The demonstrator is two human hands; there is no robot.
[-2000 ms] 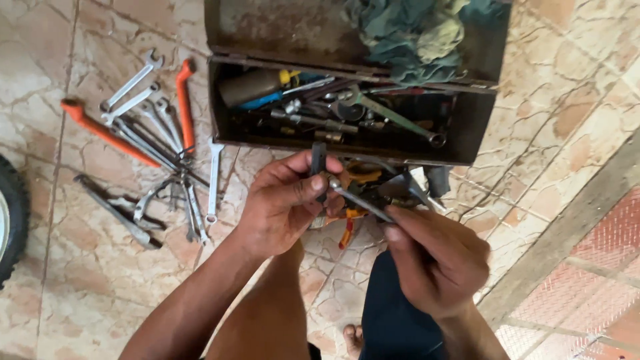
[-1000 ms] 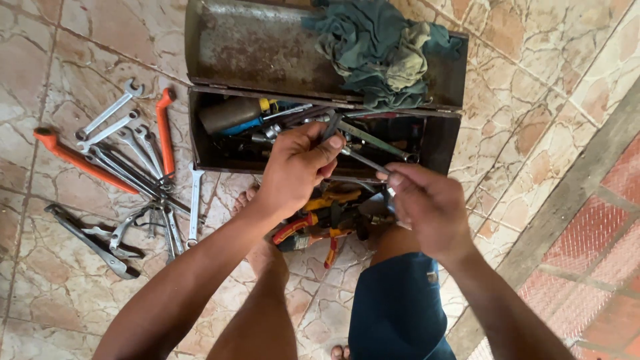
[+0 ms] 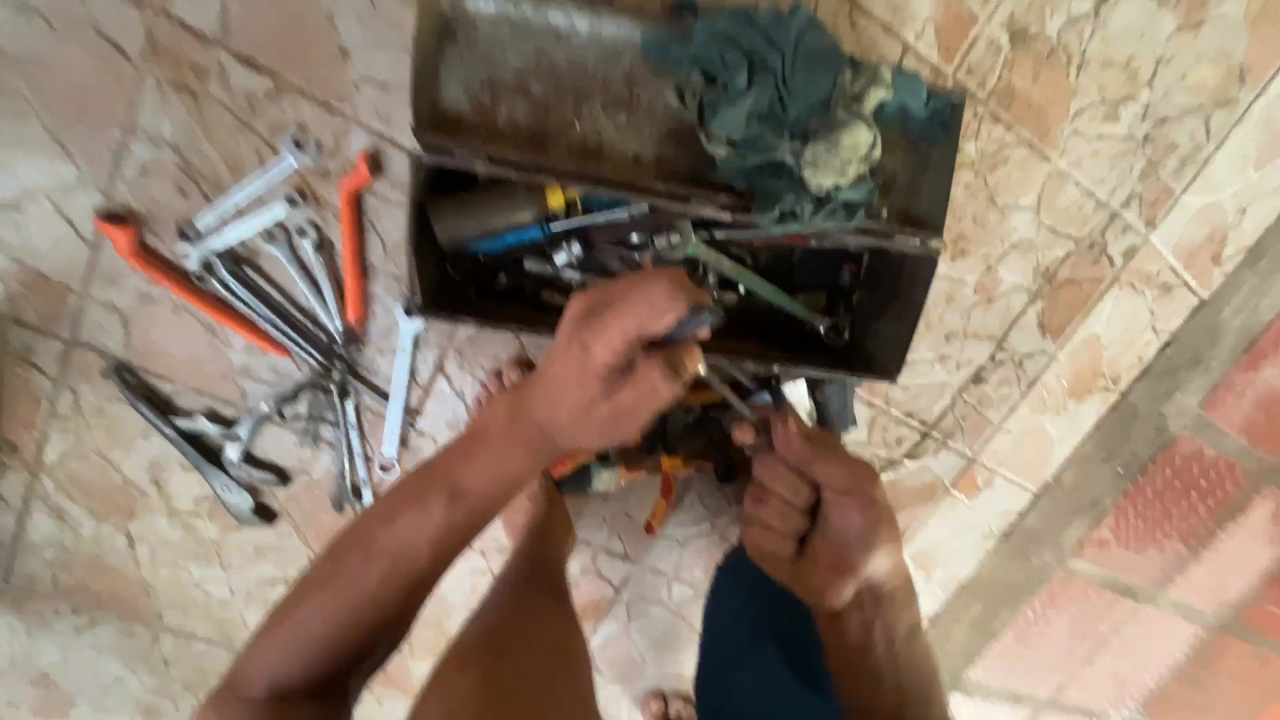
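My left hand [image 3: 630,360] is closed on a dark tool part, blurred, at the front edge of the metal toolbox [image 3: 900,320]. A thin metal shaft [image 3: 728,392] runs from there down to my right hand [image 3: 820,500], whose thumb and fingers pinch its other end. Whether the shaft and the dark part are one tool, I cannot tell. Behind the hands, the open box holds a combination wrench [image 3: 760,285], a blue-handled tool [image 3: 510,238] and several sockets and small metal tools. Orange-handled pliers [image 3: 665,490] lie on the floor below the hands, partly hidden.
Left of the box, several wrenches lie in a heap on the tiles, with an orange bent wrench [image 3: 190,285], a second orange one [image 3: 354,245] and dark pliers [image 3: 190,440]. A lone combination wrench [image 3: 400,390] lies nearer. A green rag [image 3: 770,90] rests in the lid.
My right hand has turned and now sits lower than my left, with the shaft still between them. The left fingers have closed further over the dark part.
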